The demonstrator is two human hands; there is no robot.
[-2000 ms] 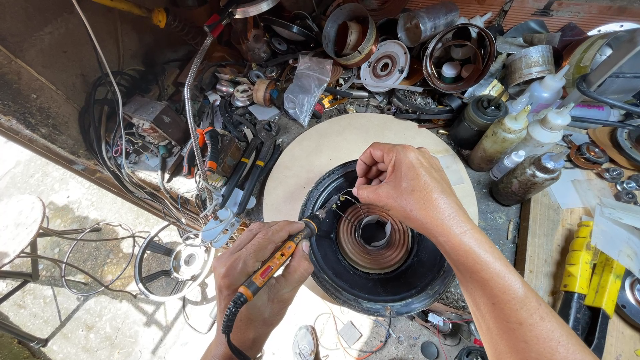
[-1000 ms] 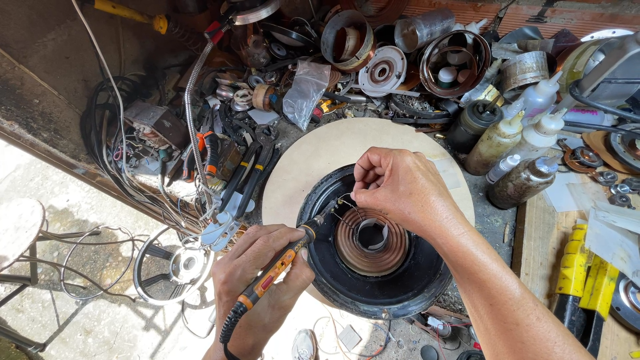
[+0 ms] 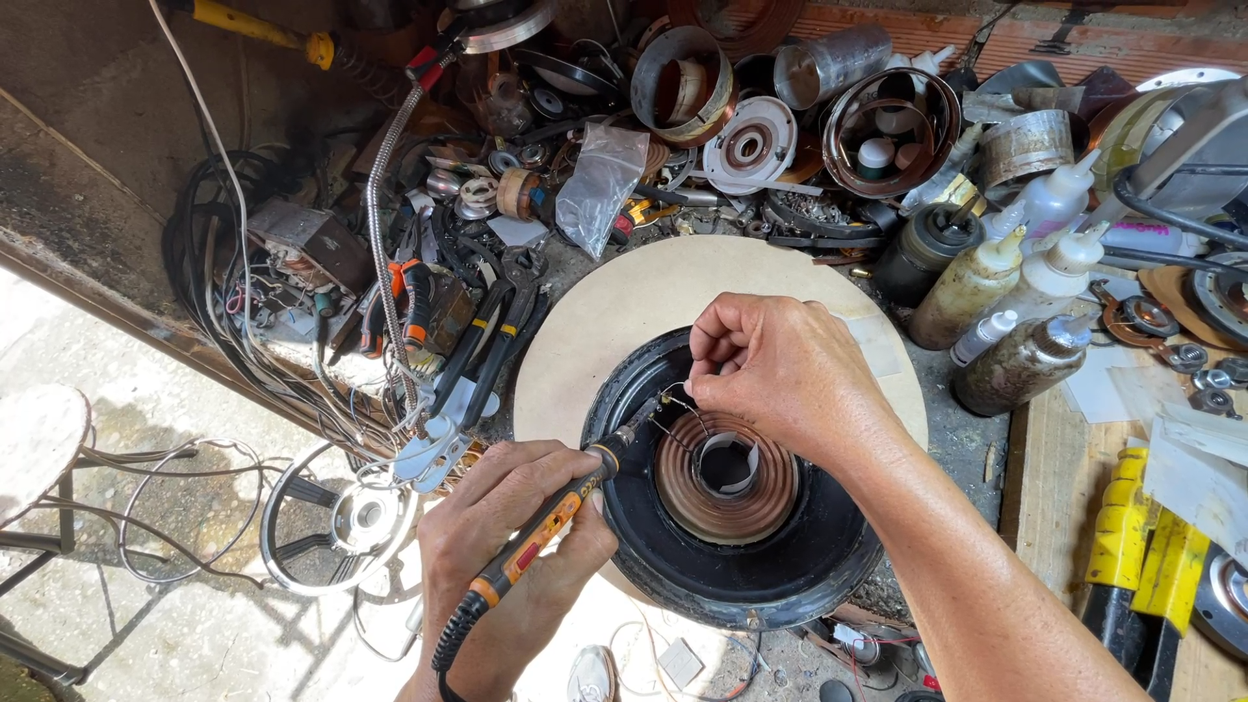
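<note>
My left hand (image 3: 512, 556) grips an orange and black soldering iron (image 3: 546, 517), its tip pointing up and right to the terminal area at the upper left of a black speaker frame (image 3: 624, 546). My right hand (image 3: 780, 375) pinches a thin wire (image 3: 680, 390) close to that tip. Copper-brown corrugated rings of a speaker spider (image 3: 682, 487) lie inside the frame, around a central opening with a pale curled strip (image 3: 751, 468) in it. The frame rests on a round, pale board (image 3: 575, 361). Whether the tip touches the wire cannot be told.
Pliers (image 3: 507, 317) and a flexible metal lamp arm (image 3: 378, 214) are at the left. Speaker parts and a clear plastic bag (image 3: 602, 185) fill the back. Squeeze bottles (image 3: 970, 288) stand at the right, above yellow-handled cutters (image 3: 1121, 526).
Both hands stay around the same spot on the speaker frame. The soldering iron's rear has tilted slightly; it and the thin wire were held in the earlier frames too.
</note>
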